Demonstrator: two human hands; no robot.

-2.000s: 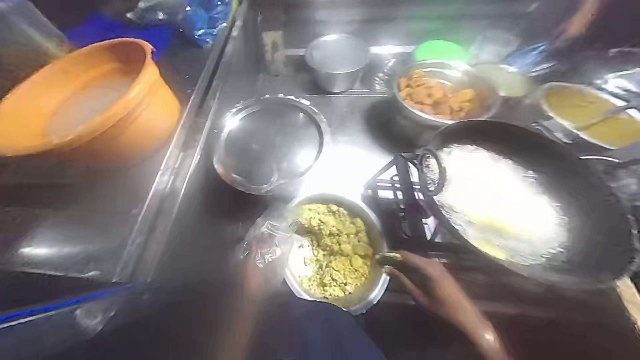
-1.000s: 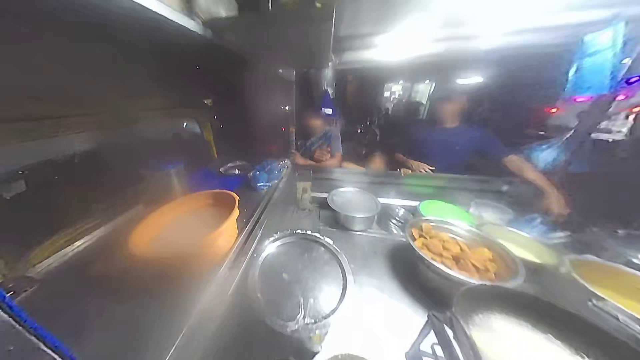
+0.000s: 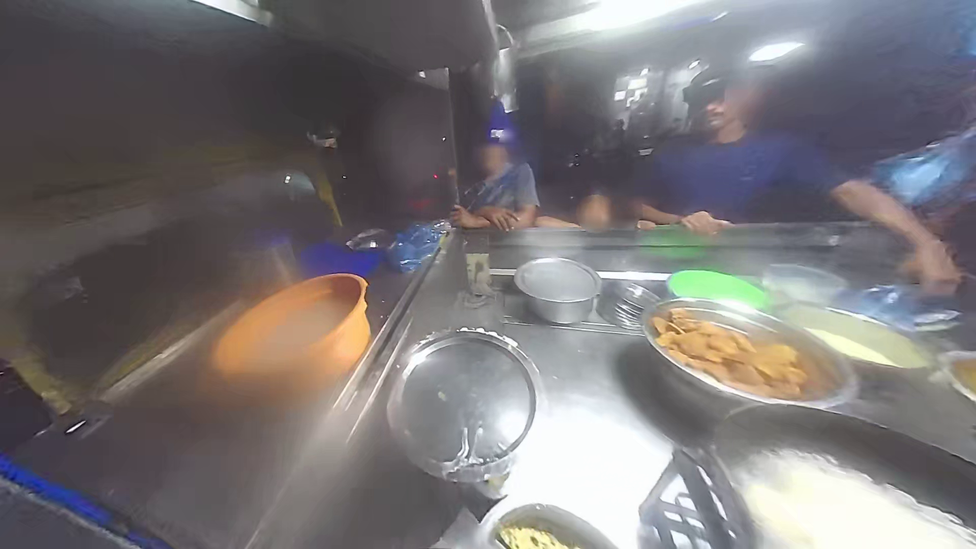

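Note:
Neither my left hand nor my right hand shows in this view. At the bottom edge, part of a metal bowl of yellow food [image 3: 534, 536] is visible. A round steel tray [image 3: 467, 404] lies on the metal counter above and left of it. To the right stands a large dark pan [image 3: 854, 435] with pale, bright contents, beside a black slotted metal piece [image 3: 690, 507]. Behind the pan, a steel bowl [image 3: 835, 381] holds orange-brown fried pieces [image 3: 732, 354].
An orange tub [image 3: 351, 335] stands on the left surface. Farther back are a lidded metal pot [image 3: 558, 290], a green bowl [image 3: 717, 288] and a bowl of pale batter [image 3: 862, 339]. Across the counter are two people [image 3: 499, 187] [image 3: 740, 171], one reaching toward a plastic bag [image 3: 884, 301].
The view has tilted up sharply. Two seconds ago both hands were at the bowl of yellow food; now they are out of view.

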